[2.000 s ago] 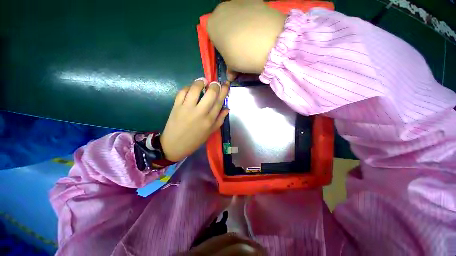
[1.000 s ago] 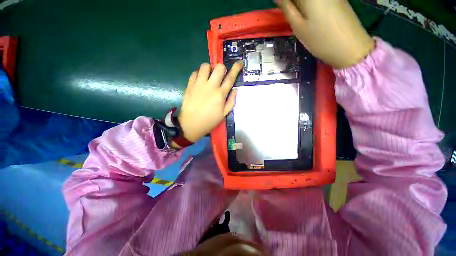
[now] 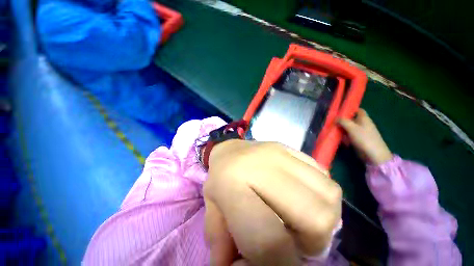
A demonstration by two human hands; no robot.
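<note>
The opened tablet (image 3: 283, 118), with a silvery rectangle and a dark board area at its far end, lies in a red-orange foam tray (image 3: 355, 92) on the green bench. The tray is slanted. My left hand (image 3: 273, 200) is large and close to the camera, fingers curled, covering the tray's near end; whether it holds anything is hidden. My right hand (image 3: 366, 137) is at the tray's right side, fingertips at its outer edge; its grip is unclear.
Another person's blue sleeve (image 3: 99, 36) is at the upper left, beside part of another red-orange tray (image 3: 169, 22). The bench's peeling edge strip (image 3: 384, 80) runs diagonally behind the tray. A dark object (image 3: 330, 21) lies beyond the strip.
The view has swung; the tray and tablet now appear slanted and farther off. My left hand has left the tablet and come up near the camera. My right hand has come down to the tray's right side.
</note>
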